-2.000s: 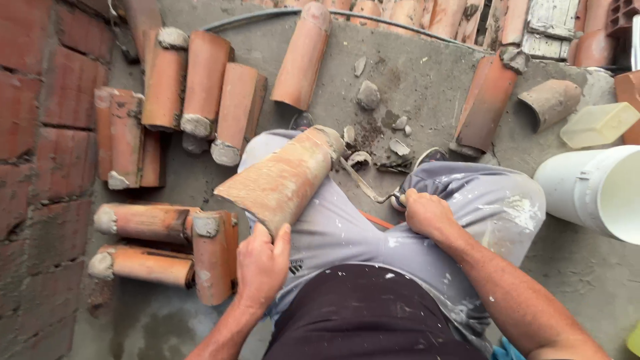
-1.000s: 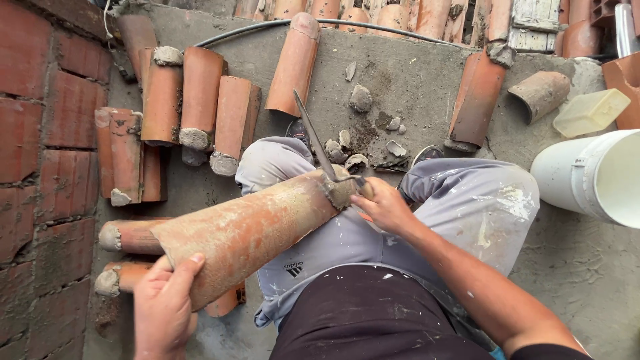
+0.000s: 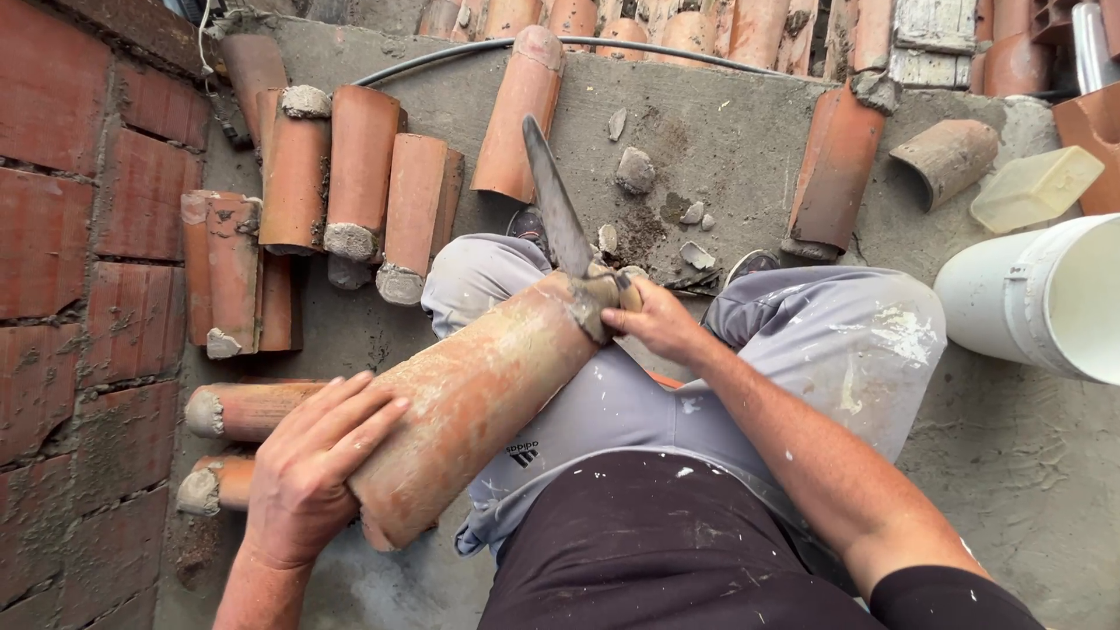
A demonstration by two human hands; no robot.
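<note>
A curved clay roof tile (image 3: 481, 394) lies aslant across my thighs, its outer face up, with grey mortar (image 3: 593, 302) stuck around its far right end. My left hand (image 3: 319, 464) rests on the tile's near left end, fingers spread over the edge and upper face. By the mortared end, my right hand (image 3: 656, 324) is closed on the handle of a pointed trowel (image 3: 558, 206). The trowel's blade points up and left, away from my body, and its base is against the mortar. My right fingers partly hide the handle.
Several clay tiles (image 3: 363, 166) with mortar lumps stand at the left by a brick wall (image 3: 136, 324). Mortar chunks (image 3: 635, 171) lie on the concrete beyond my feet. At the right are a white bucket (image 3: 997, 293), a translucent plastic container (image 3: 1037, 188) and more tiles. A cable (image 3: 455, 54) crosses behind.
The trowel, low between my legs two seconds ago, is now up at the tile's mortared end. My left hand has shifted from gripping the tile's edge to lying over its near end.
</note>
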